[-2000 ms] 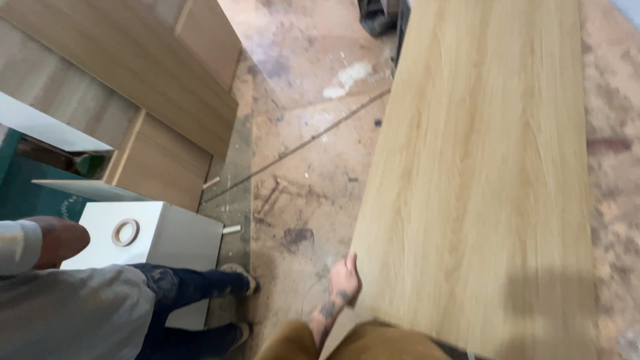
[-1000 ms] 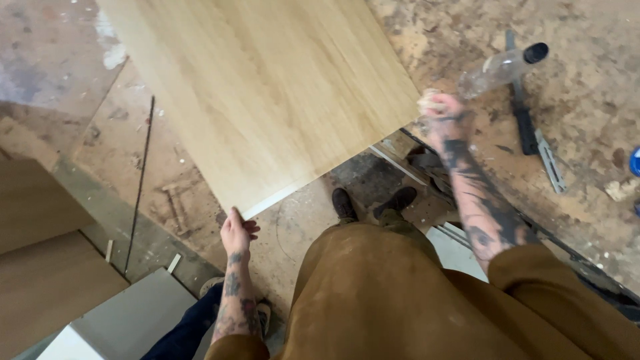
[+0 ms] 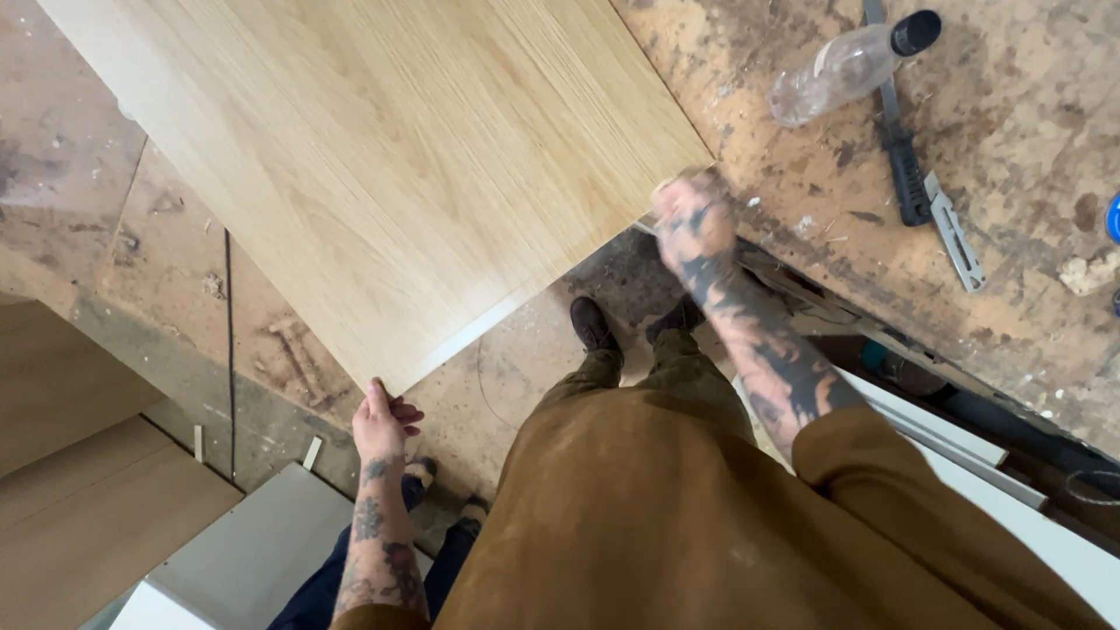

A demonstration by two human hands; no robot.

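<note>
A large wood-grain panel (image 3: 420,166) reaches from the top of the view toward me, a pale strip along its near edge. At its near left corner my left hand (image 3: 381,424) grips the edge, thumb on top and fingers curled below. My right hand (image 3: 696,214), blurred, is at the near right corner with its fingers curled; a small pale thing shows at the fingers, and I cannot tell whether the hand holds it or grips the panel. Right of the panel, a clear plastic bottle (image 3: 836,74) with a black cap lies on a stained worktop (image 3: 1032,114).
A black-handled tool (image 3: 910,179) and a metal utility knife (image 3: 955,232) lie on the worktop. White boards (image 3: 936,429) are below its edge. At the lower left are a grey-white cabinet (image 3: 254,534), brown panels (image 3: 96,516) and another person's legs (image 3: 332,569).
The view has swung round to the right since the oldest frame. My right hand, out of view there, is now at the panel's right corner. My left hand has stayed at the panel.
</note>
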